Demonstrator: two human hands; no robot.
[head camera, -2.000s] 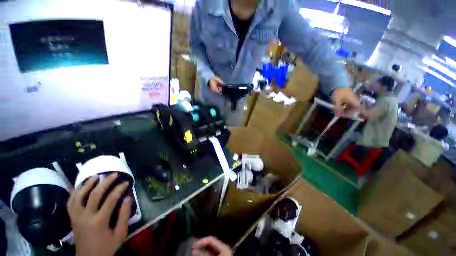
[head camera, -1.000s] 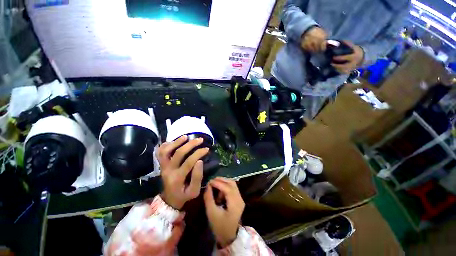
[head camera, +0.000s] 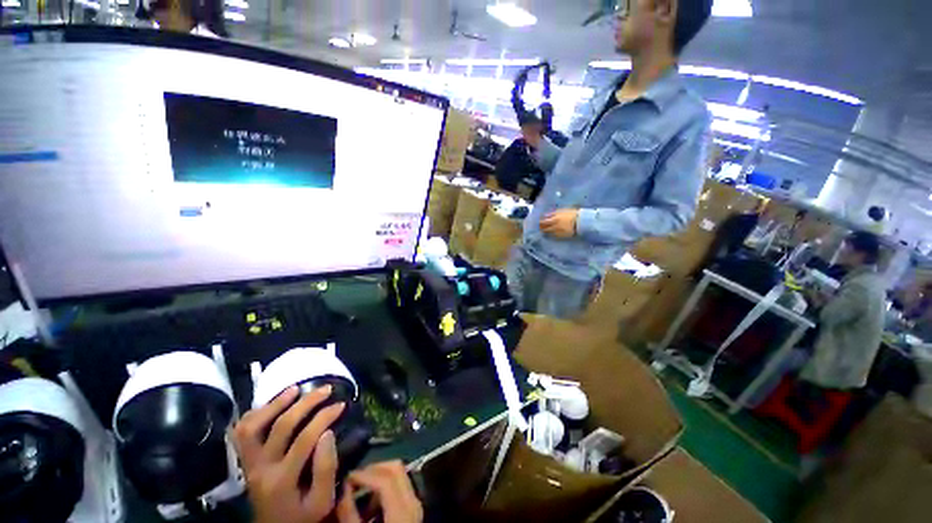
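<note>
Three white dome cameras with black balls stand in a row on the dark bench: a left one (head camera: 41, 449) cut off by the frame edge, a middle one (head camera: 174, 424) and a right one (head camera: 304, 370). My left hand (head camera: 289, 460) lies over the black front of the right camera, fingers spread on it, and hides much of its ball. My right hand (head camera: 383, 494) is beside it at the bench's front edge, fingers bent and cut off by the lower frame edge. Whether it holds something small cannot be seen.
A wide monitor (head camera: 112, 235) stands behind a black keyboard (head camera: 194, 329). A mouse (head camera: 387, 380) and a black device (head camera: 439, 312) with a white strip (head camera: 504, 376) are right. Cartons (head camera: 613, 358) with cameras stand beside the bench. A person (head camera: 623, 184) in a blue jacket stands beyond.
The view has swung about, now showing more of the hall. My left hand stays on the right camera, with my right hand beside it. The person in blue has raised a hand holding a dark looped item.
</note>
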